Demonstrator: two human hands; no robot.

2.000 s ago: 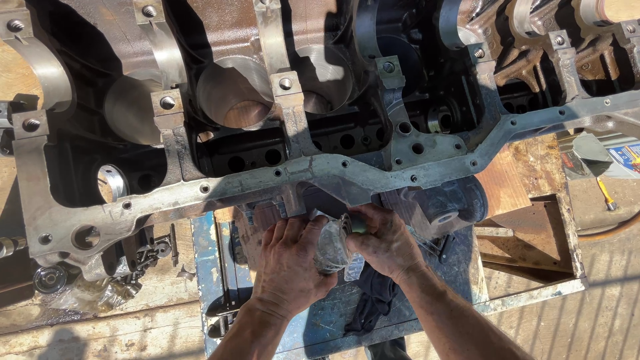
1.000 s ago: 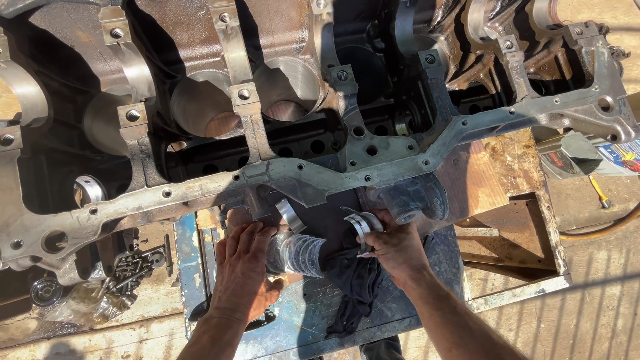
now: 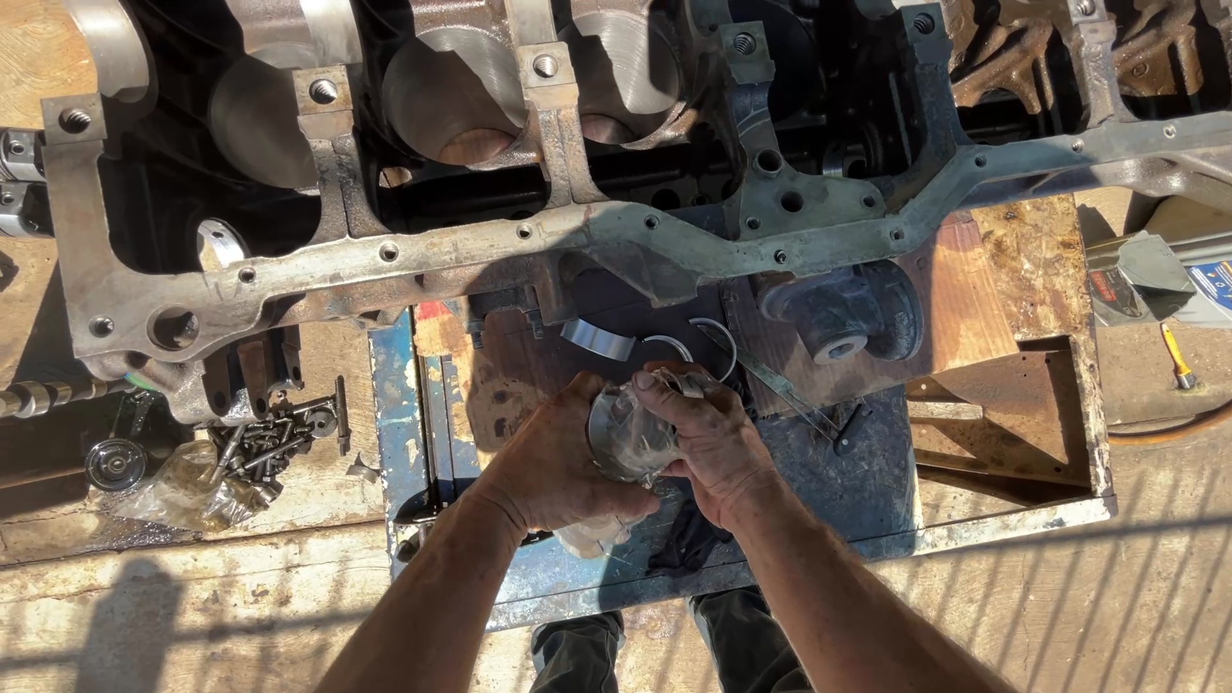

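Both my hands hold a stack of curved metal bearing shells [image 3: 632, 435] in clear plastic wrap, above the blue metal bench. My left hand [image 3: 553, 457] grips its left side. My right hand [image 3: 710, 428] pinches the wrap at its upper right end. Just beyond my hands lie a loose bearing shell [image 3: 598, 340] and two thin half-round shells [image 3: 714, 339] on a dark surface. A dark cloth [image 3: 688, 539] is on the bench, partly under my right hand. The engine block [image 3: 462, 243] spans the view above my hands.
Bolts [image 3: 274, 443] and a plastic bag [image 3: 183, 486] lie on wood at left. A cylindrical metal housing [image 3: 842, 313] sits on a board below the block. An open wooden tray [image 3: 1102, 433] is at right, with a yellow-handled tool [image 3: 1176, 354] beyond it.
My right hand has moved left from apart to the wrapped stack and no longer holds the loose shells. Those now lie beyond my hands. My left hand still holds the stack.
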